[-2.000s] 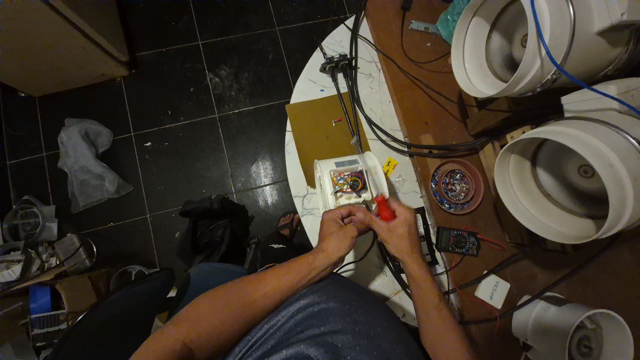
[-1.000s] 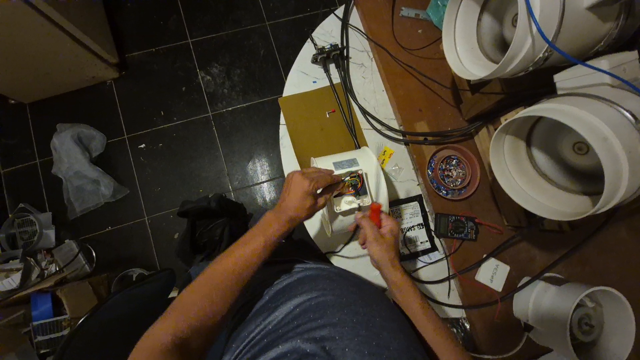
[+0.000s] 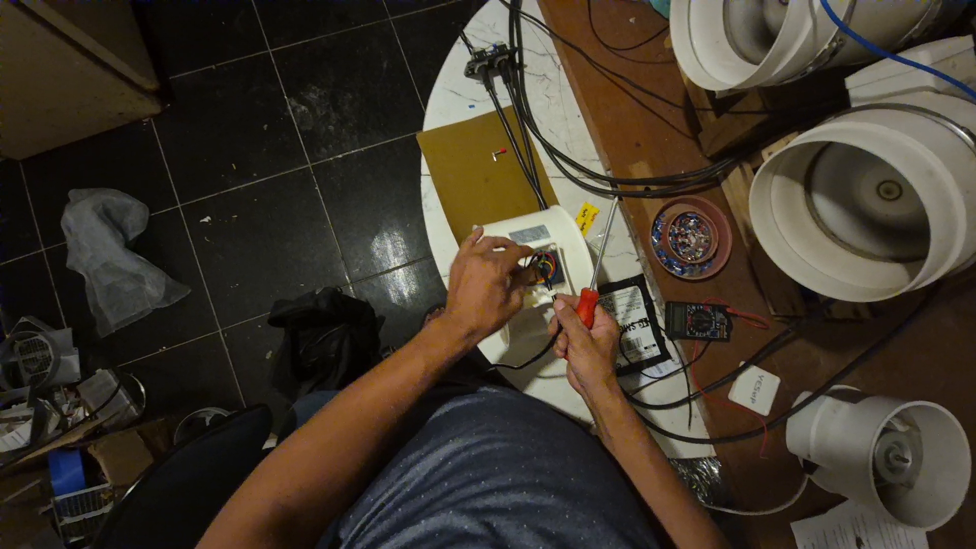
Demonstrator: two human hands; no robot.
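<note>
A white plastic housing [image 3: 573,232] lies on the marble-patterned table, its wiring box open and coloured wires [image 3: 546,267] showing inside. My left hand [image 3: 488,286] rests over the left side of this box, fingertips at the wires; whether it pinches one is hard to see. In my right hand [image 3: 591,335] is a screwdriver with a red handle [image 3: 587,305], its metal shaft pointing up and away from the box. The thumb and forefinger of that hand are close to the box's lower edge, near a dark cable.
Black cables [image 3: 560,164] cross a brown sheet [image 3: 465,168] and the table. To the right are a bowl of small parts [image 3: 724,240], a multimeter [image 3: 698,320], a black-edged package [image 3: 633,324] and large white cylindrical housings [image 3: 770,221]. A clear plastic bag [image 3: 107,252] lies on the tiled floor.
The screwdriver's shaft now shows pointing away from the box. My left hand has come off the near side of the housing, where it was two seconds ago beside my right hand, to the box's left side.
</note>
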